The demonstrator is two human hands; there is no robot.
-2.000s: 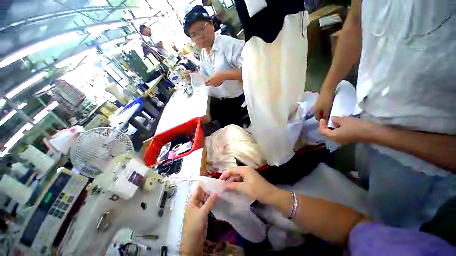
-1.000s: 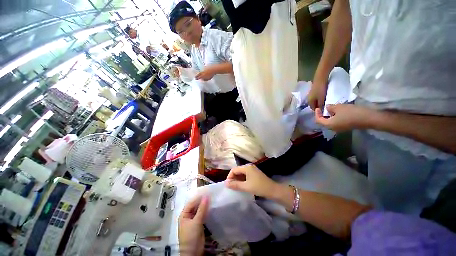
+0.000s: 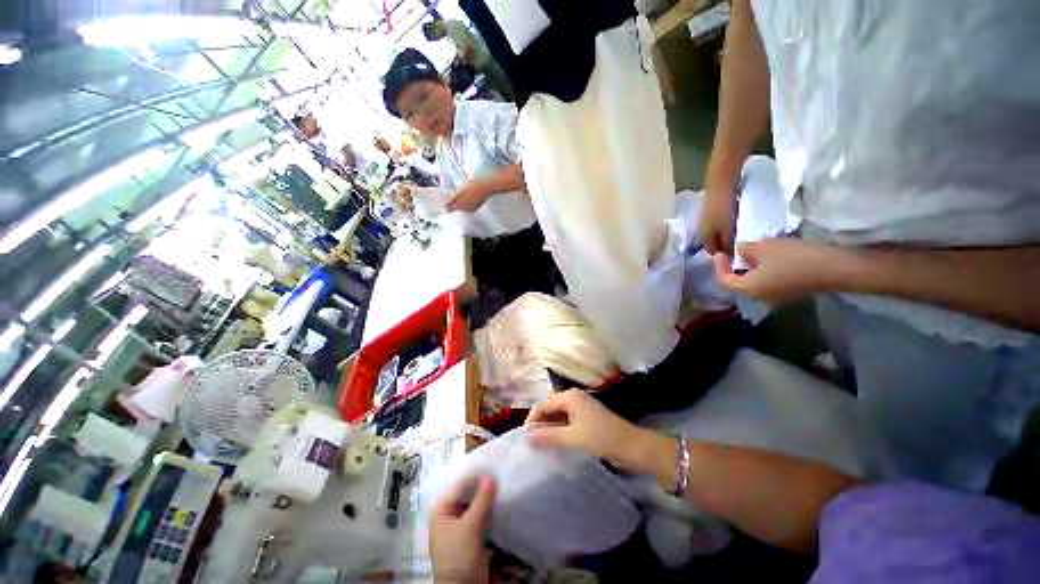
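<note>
A thin, sheer white cloth piece is stretched between my hands and hangs down over my lap. My right hand, with a bracelet at the wrist, pinches its upper edge at the table's front corner. My left hand pinches its left side with thumb and fingers and is partly cut off by the lower edge of the picture. The off-white sewing machine lies to the left of my left hand. More whitish cloth lies below the standing person.
A red plastic basket with small items stands on the table beyond my hands. Cream cloth is heaped in the bin, and a long cream garment hangs behind. A standing person is close at right; another person sits beyond the table.
The white cloth, bunched small between my fingers two seconds ago, is now spread wider and hangs lower. My hands have moved apart. The view has shifted slightly.
</note>
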